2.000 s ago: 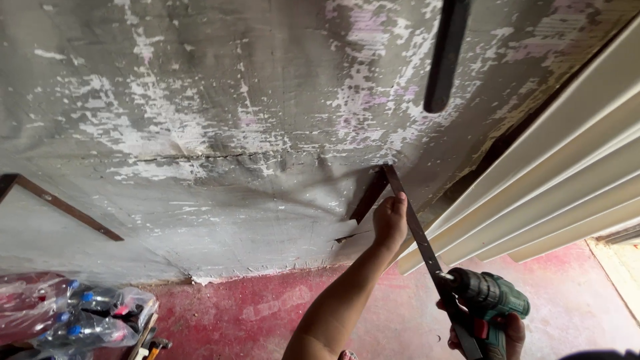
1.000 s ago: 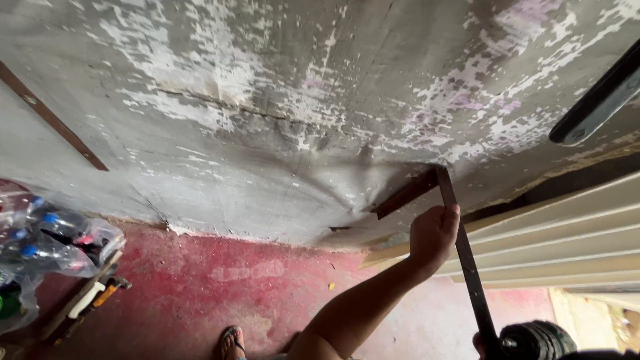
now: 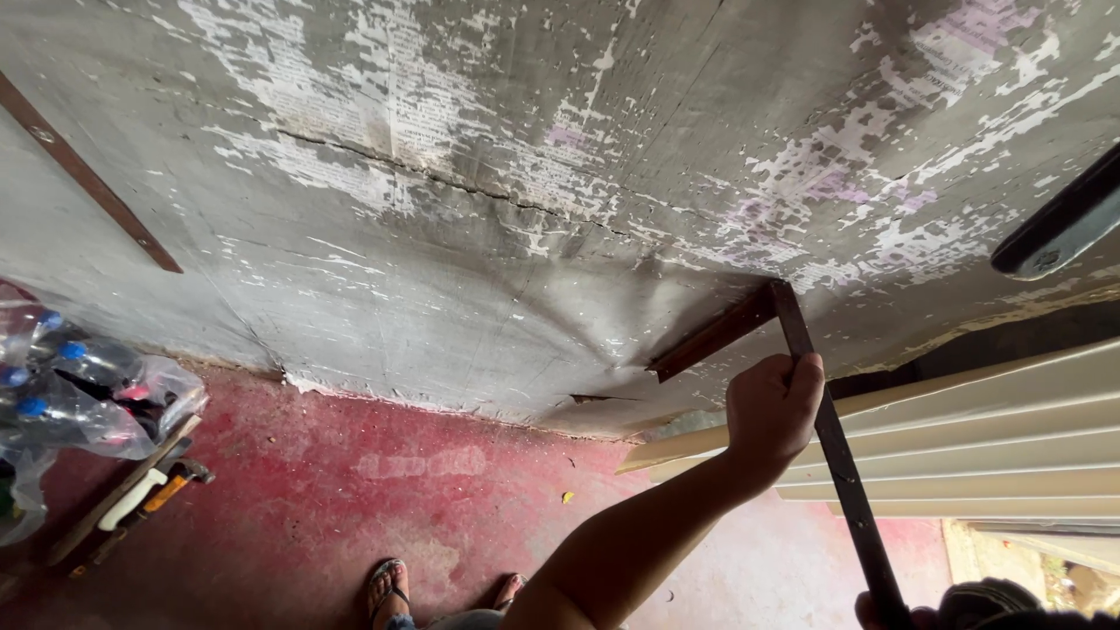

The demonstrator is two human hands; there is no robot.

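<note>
My left hand [image 3: 774, 411] is closed around the long arm of a brown metal L-shaped bracket [image 3: 844, 477], just below its corner. The bracket's shorter arm [image 3: 717, 337] lies at the peeling wall [image 3: 490, 289]. At the bottom right edge, my right hand [image 3: 875, 611] is mostly cut off; its fingers show by the bracket's lower end. Beside them is the dark top of a cordless drill [image 3: 989, 602], whose grip is out of view.
Another brown metal strip [image 3: 96, 179] is on the wall at left; a dark metal bar [image 3: 1063, 214] juts in at right. Cream corrugated panels [image 3: 980, 429] lean at right. Bagged bottles [image 3: 96, 394], a hammer [image 3: 179, 481] and a white-handled tool [image 3: 131, 500] lie on the red floor [image 3: 350, 516].
The view has shifted, bringing feet in sandals into sight. The drill, seen whole in my right hand two seconds ago, is now mostly below the frame. My left hand still holds the bracket.
</note>
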